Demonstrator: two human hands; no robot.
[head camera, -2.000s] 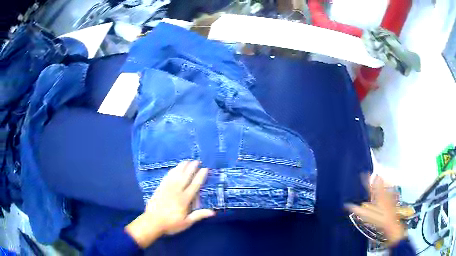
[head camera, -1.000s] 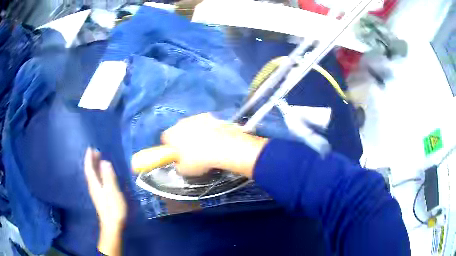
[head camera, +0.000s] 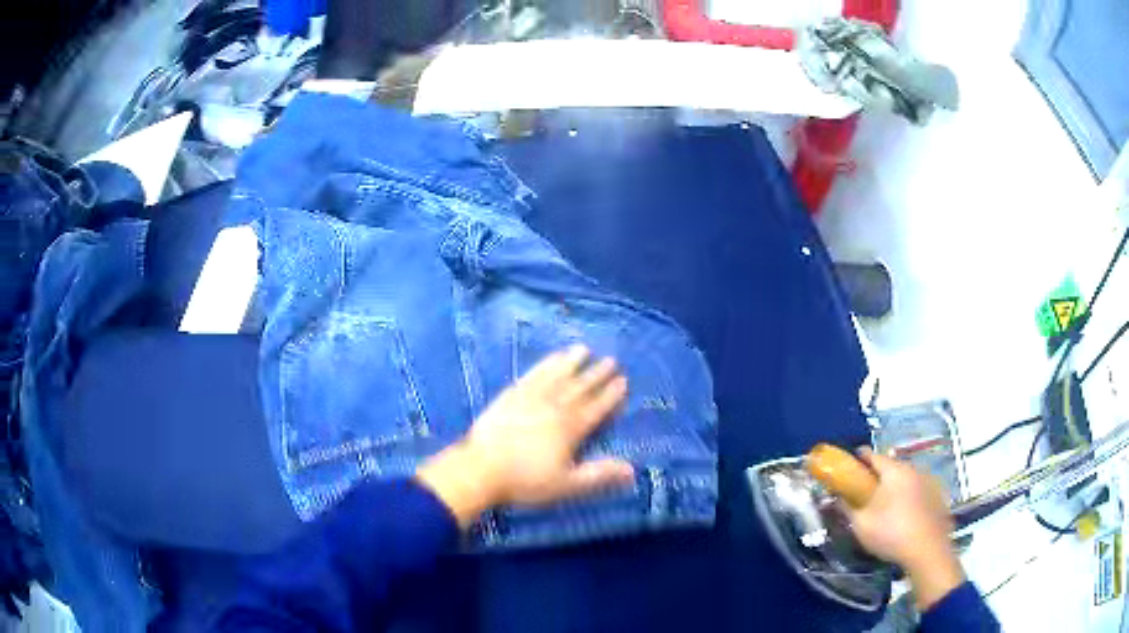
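Blue denim jeans (head camera: 372, 297) lie on the navy padded table (head camera: 669, 198), waistband towards me and back pockets facing up. My left hand (head camera: 539, 433) lies flat on the jeans near the right back pocket and waistband, fingers spread, gripping nothing. My right hand (head camera: 898, 507) holds the orange-yellow handle of the steam iron (head camera: 823, 544), at the table's right edge, right of the jeans and apart from them. The underside of the iron is hidden.
More denim (head camera: 74, 297) hangs and lies at the left. A metal iron rest (head camera: 922, 433) is at the right edge. A long white board (head camera: 619, 77) and a grey-green rag (head camera: 873, 68) are at the far edge. Red pipes (head camera: 820, 167) stand behind. Cables run at the right.
The iron, in my right hand, has moved off the waistband to the table's right edge. My left hand has moved from left of the jeans onto them. The view has shifted.
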